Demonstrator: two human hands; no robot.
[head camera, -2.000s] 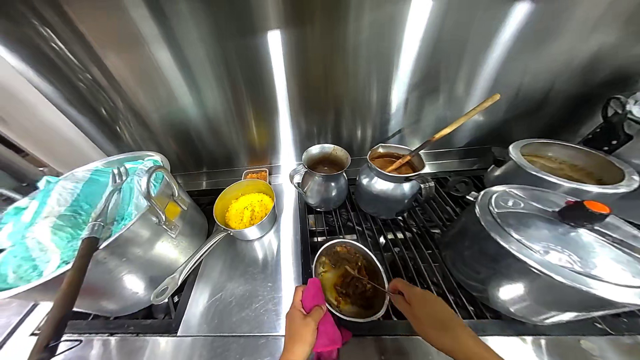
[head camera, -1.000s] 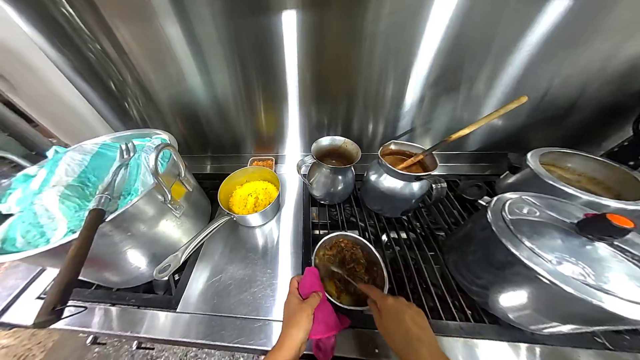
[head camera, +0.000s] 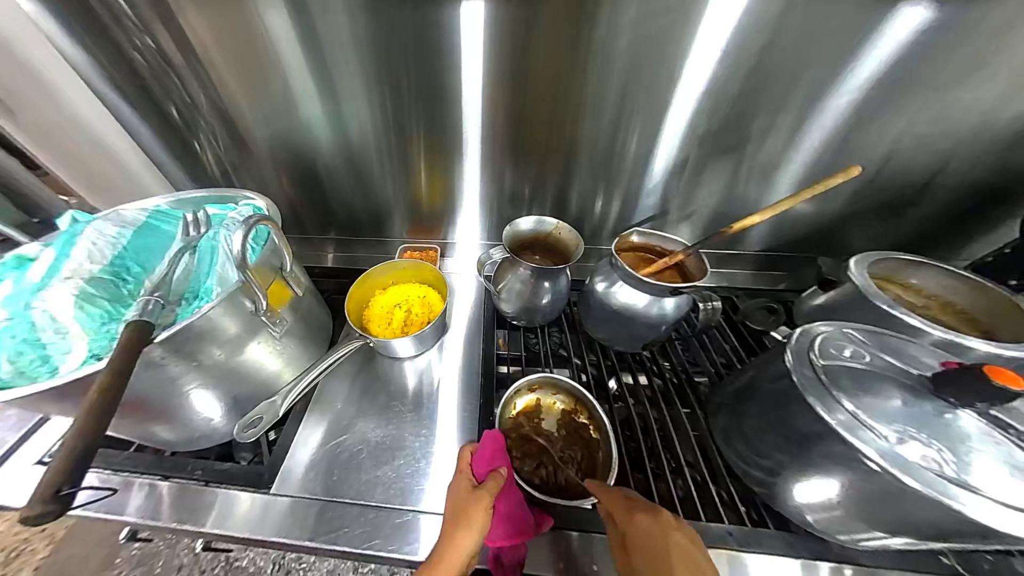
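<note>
A small metal saucepan (head camera: 606, 428) holds brown, saucy food on the stove grate near the front edge. At its left side, my left hand (head camera: 466, 508) grips a magenta cloth (head camera: 510, 504); whatever part of the pan lies under the cloth is hidden. My right hand (head camera: 644, 532), at the pan's lower right rim, is closed on the handle of a metal utensil (head camera: 556, 458). The utensil's far end dips into the food, so its type cannot be told.
Behind stand two metal pitchers (head camera: 532, 292) (head camera: 628, 308), one with a wooden-handled spoon (head camera: 768, 214). Left are a saucepan of yellow rice (head camera: 402, 310) and a large pot (head camera: 188, 392) with a long fork (head camera: 120, 400). A pressure cooker (head camera: 768, 432) and open pot (head camera: 840, 300) stand right.
The utensil has moved about within the pan, and the brown food is now spread differently, with bare pan bottom showing toward the back. My left hand keeps hold of the cloth.
</note>
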